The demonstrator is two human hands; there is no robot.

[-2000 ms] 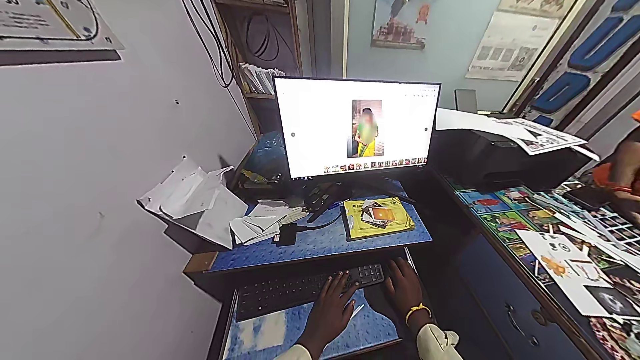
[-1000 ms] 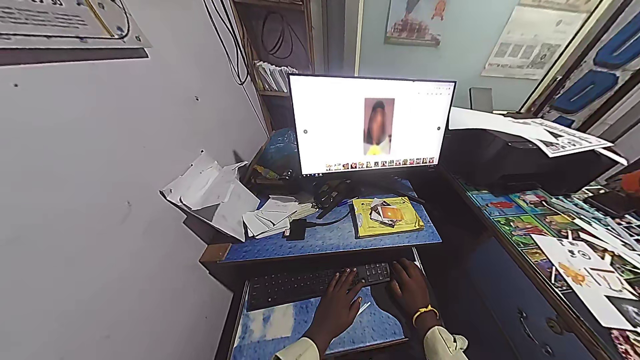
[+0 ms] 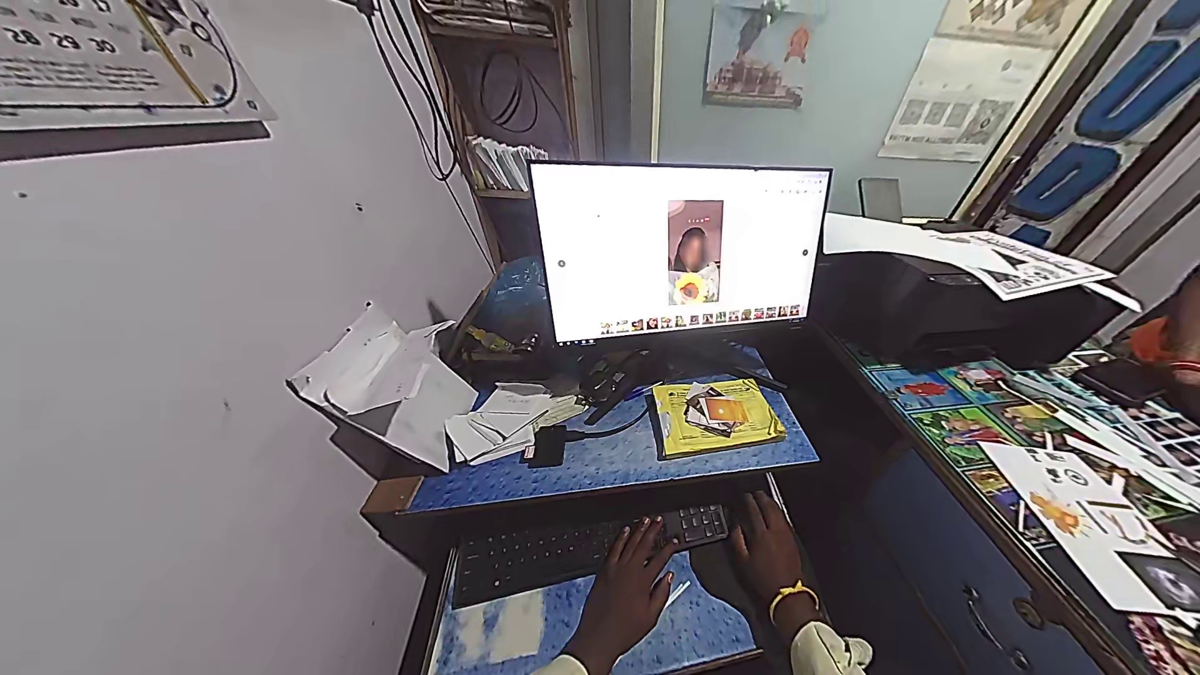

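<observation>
My left hand (image 3: 626, 592) rests with its fingers spread on the right part of a black keyboard (image 3: 544, 553), near the arrow keys. My right hand (image 3: 769, 544), with a yellow band at the wrist, lies on the dark pad (image 3: 720, 586) just right of the number keys; a mouse under it cannot be made out. Above them stands a lit monitor (image 3: 609, 234) showing a photo over a row of small pictures. On the blue desktop in front of it are a yellow packet (image 3: 670, 427) with small photos on top and a black card reader (image 3: 550, 447) on a cable.
Loose papers (image 3: 502, 422) and a white paper-filled holder (image 3: 422, 403) stand at the left by the wall. A black printer (image 3: 919, 300) with sheets on it is at the right, above a counter (image 3: 970, 436) covered with pictures. Part of another person's arm (image 3: 1183, 323) shows at the far right.
The photo on the monitor has changed twice, with the row of small pictures still below it. Both hands have stayed in about the same places at the keyboard and pad.
</observation>
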